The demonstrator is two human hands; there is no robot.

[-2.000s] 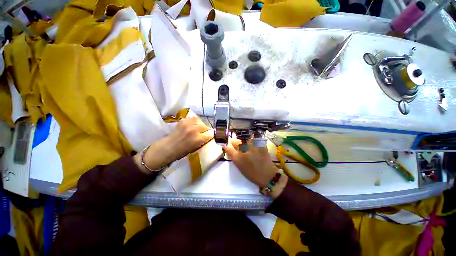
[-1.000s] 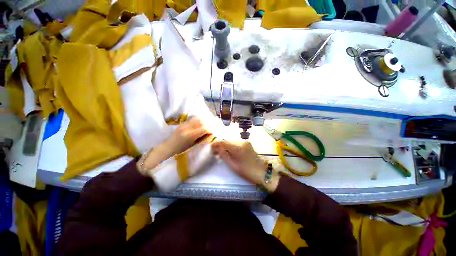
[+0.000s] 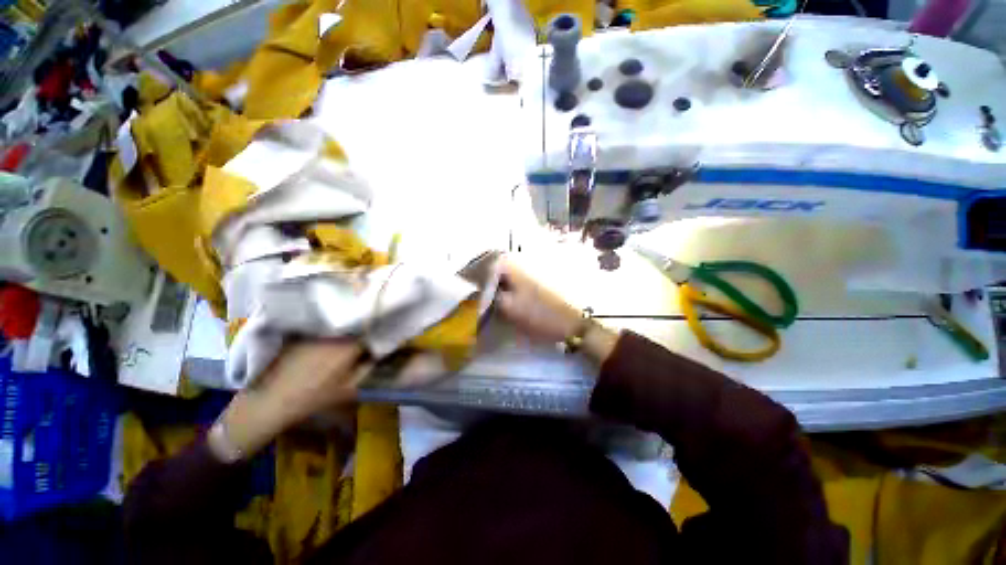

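A bunched garment piece (image 3: 320,281), off-white with mustard-yellow parts, lies on the white table left of the needle. My left hand (image 3: 307,384) is at its lower left edge, blurred, with the fingers partly under the cloth. My right hand (image 3: 532,304) pinches the right end of the cloth, just below and left of the needle area. The presser foot area (image 3: 574,234) is brightly lit, and the cloth is away from it. The sewing machine (image 3: 761,166) stands behind my hands.
Scissors (image 3: 734,309) with green and yellow handles lie right of the needle. Small green-handled snips (image 3: 958,331) lie at the far right. Yellow fabric (image 3: 166,144) is heaped at the left and back. A blue crate (image 3: 55,441) is at lower left, another machine (image 3: 66,237) at left.
The cloth has come away from the needle and is bunched at the left. My left hand has moved down and left, my right hand slightly right. The view has shifted left.
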